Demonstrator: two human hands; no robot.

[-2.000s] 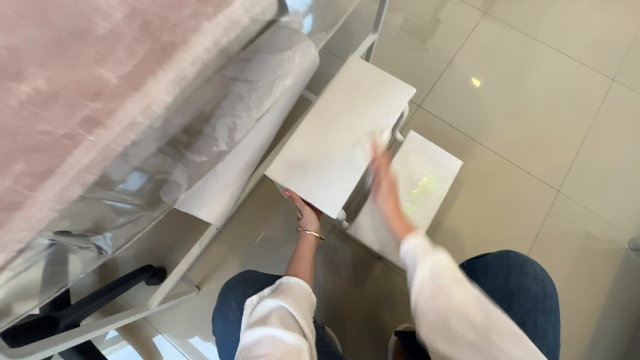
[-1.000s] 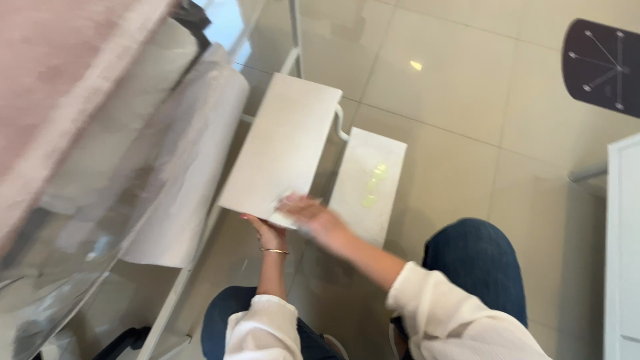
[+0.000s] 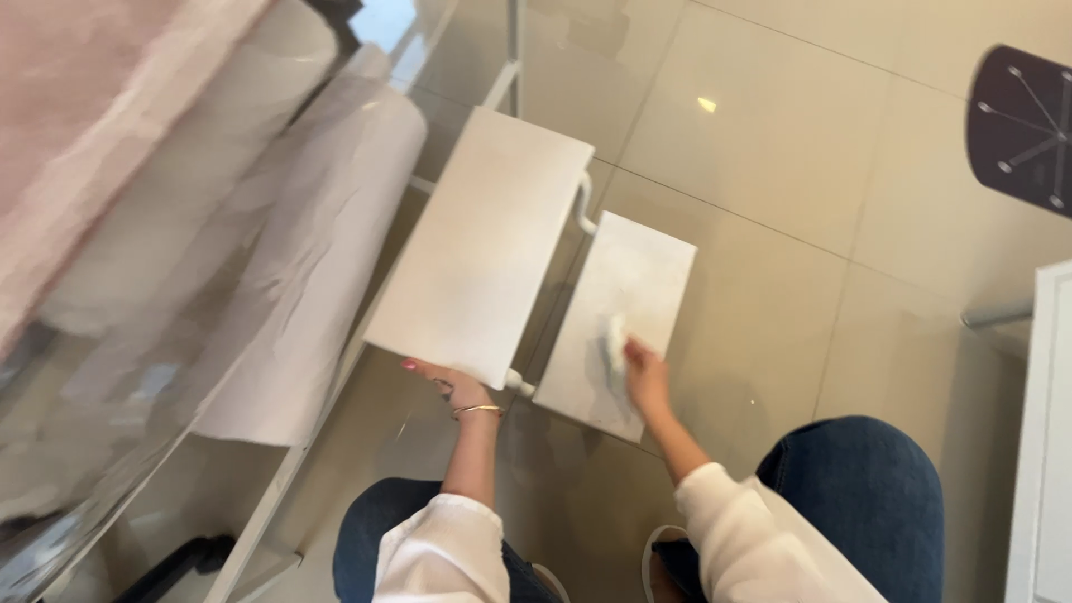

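A white two-step stool stands on the tiled floor, with its larger upper step point(image 3: 494, 243) and its smaller lower step point(image 3: 636, 276) joined by curved white legs. At the near edge of the upper step, my left hand point(image 3: 456, 385) grips the board, its fingers partly hidden underneath. My right hand point(image 3: 646, 373) holds a small whitish cloth or pad point(image 3: 617, 347), blurred, against the lower step.
To the left are a metal-framed table with a pinkish cover point(image 3: 92, 109) and rolls of pale sheet material point(image 3: 327, 251) under clear plastic. A dark oval mat or seat point(image 3: 1026, 134) lies upper right, above white furniture point(image 3: 1047, 419).
My right hand has moved from over the upper step to the lower step. The yellowish wet-looking marks on the lower step are no longer visible. My left hand stays at the upper step's edge.
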